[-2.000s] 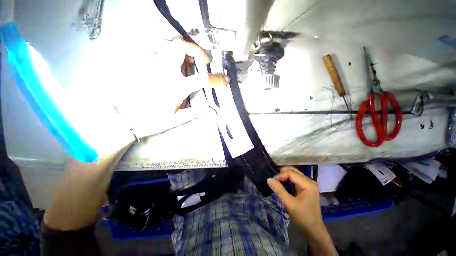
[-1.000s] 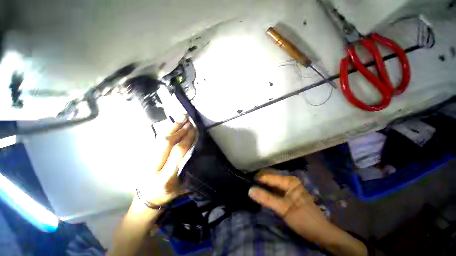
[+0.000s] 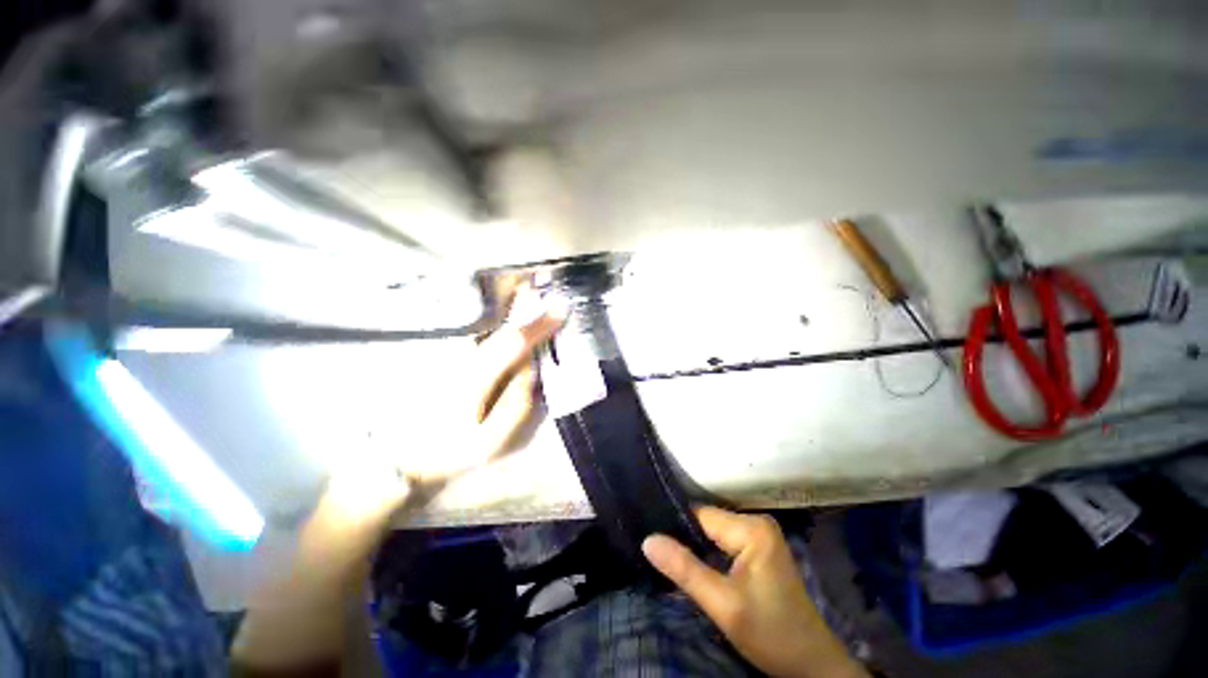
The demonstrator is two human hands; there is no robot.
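A dark panel (image 3: 620, 457) with thin pale stitch lines runs from under the sewing machine's needle area down over the table's front edge. A white piece (image 3: 575, 380) lies on its upper part. My left hand (image 3: 484, 384) is flat beside the needle area, fingertips on the left edge of the work; glare washes out much of it. My right hand (image 3: 729, 572) pinches the panel's lower end between thumb and fingers, just past the table edge. The ribbed dark fitting (image 3: 584, 276) shows above the work. The needle itself is hidden.
The blurred machine head (image 3: 795, 106) spans overhead. On the right of the table lie a wooden-handled awl (image 3: 870, 262) and red-handled scissors (image 3: 1041, 355). A bright blue lamp (image 3: 166, 444) is at left. A blue basket (image 3: 987, 636) holds dark and white pieces below.
The view has shifted and tilted, so the machine head covers more of the top. The panel looks straighter and flatter between my hands than one second ago; my right hand still grips its lower end.
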